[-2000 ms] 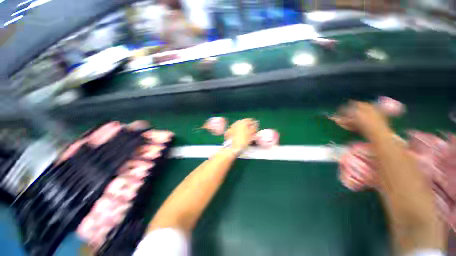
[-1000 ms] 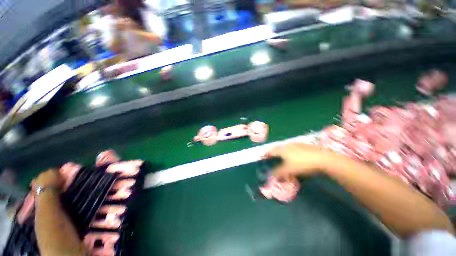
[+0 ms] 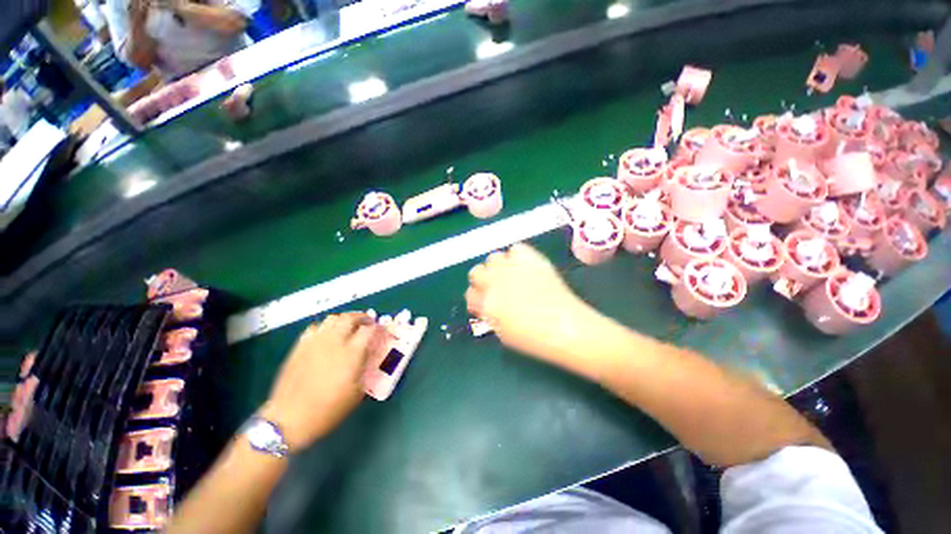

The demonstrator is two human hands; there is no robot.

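My left hand (image 3: 328,365) grips a flat pink handle shell (image 3: 388,378) by its left edge, low over the belt; its dark rectangular window and small white bits at its upper end show. My right hand (image 3: 521,297) is curled, palm down, to the right of the shell and apart from it. A small pink bit of a wired part (image 3: 481,326) shows under its fingers, with thin wires sticking out left; the hand hides the rest.
Black blister trays (image 3: 73,386) with pink shells stand at left. Many pink fan heads (image 3: 699,193) are piled at right. Two fan heads with a handle piece (image 3: 432,202) between them lie beyond the white stripe (image 3: 407,266). A person (image 3: 193,37) is across the line.
My left hand has come from the trays to the middle with a handle shell. My right hand has moved left and slightly up; the fan head it held is now mostly hidden. The view has shifted right.
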